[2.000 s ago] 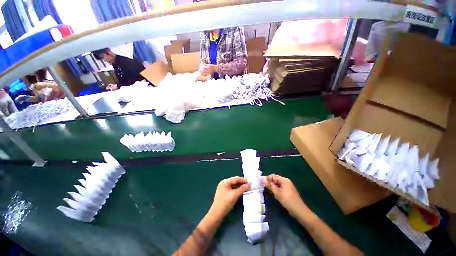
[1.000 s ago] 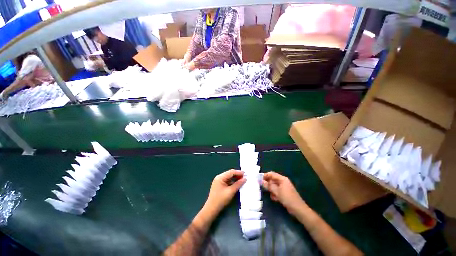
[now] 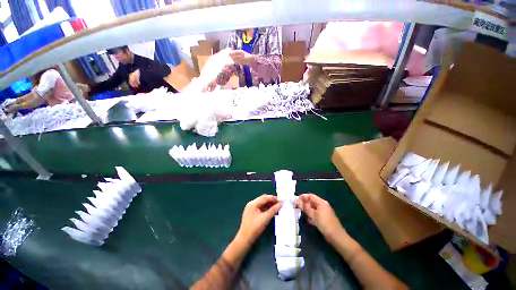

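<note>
A row of white wrapped pieces (image 3: 287,229) lies lengthwise on the dark-green bench in front of me. My left hand (image 3: 259,217) pinches its left edge near the upper part, thumb and fingertips together. My right hand (image 3: 320,215) pinches the right edge at the same height. What the fingertips hold exactly is too small to tell. A second saw-tooth row (image 3: 104,208) lies at the left on the bench. A third, smaller row (image 3: 201,155) lies on the green belt beyond the dark seam.
At right an open carton (image 3: 472,127), tilted, holds white rows. A closed carton (image 3: 385,195) lies beside it. Tape rolls (image 3: 480,257) lie at the lower right. Glittery bits (image 3: 17,231) lie far left. Across the belt are tangled white cables (image 3: 277,102), flattened cartons (image 3: 346,85) and several people.
The small row on the belt has shifted right relative to the bench. The person opposite now lifts white material. My hands stay at the upper part of the row in front of me.
</note>
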